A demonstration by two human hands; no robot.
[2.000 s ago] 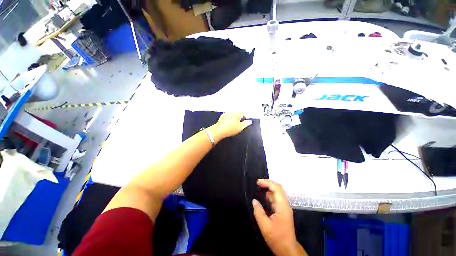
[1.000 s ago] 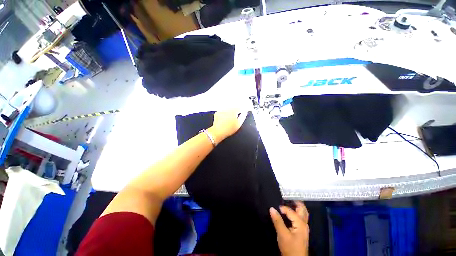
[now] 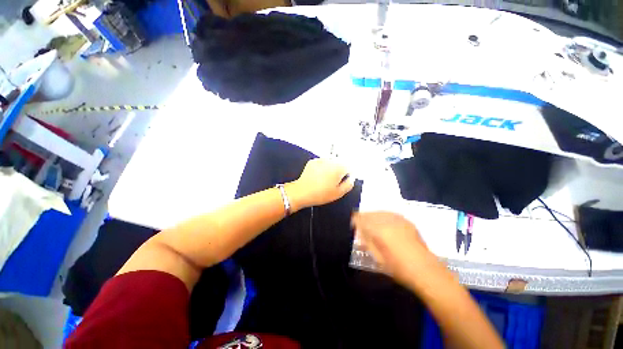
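Observation:
A black garment panel (image 3: 280,225) lies on the white table and hangs over its front edge towards my lap. A thin seam line runs down it. My left hand (image 3: 321,183) holds the panel's upper right corner, with the fingers bent at the edge, in front of the presser foot and needle (image 3: 372,133). The panel's end is clear of the presser foot. My right hand (image 3: 382,235) is blurred at the panel's right edge; whether its fingers grip cloth cannot be told.
The white JACK sewing machine (image 3: 478,112) stands at the right. A black heap (image 3: 270,58) lies at the back left. Small black cut pieces (image 3: 478,170) lie before the machine arm, with two pens (image 3: 465,232) nearby. A dark rectangle with a cable (image 3: 601,228) is far right.
My left hand and the panel's top end have moved nearer to me, away from the needle. My right hand has come up from below the table edge to the panel's right side.

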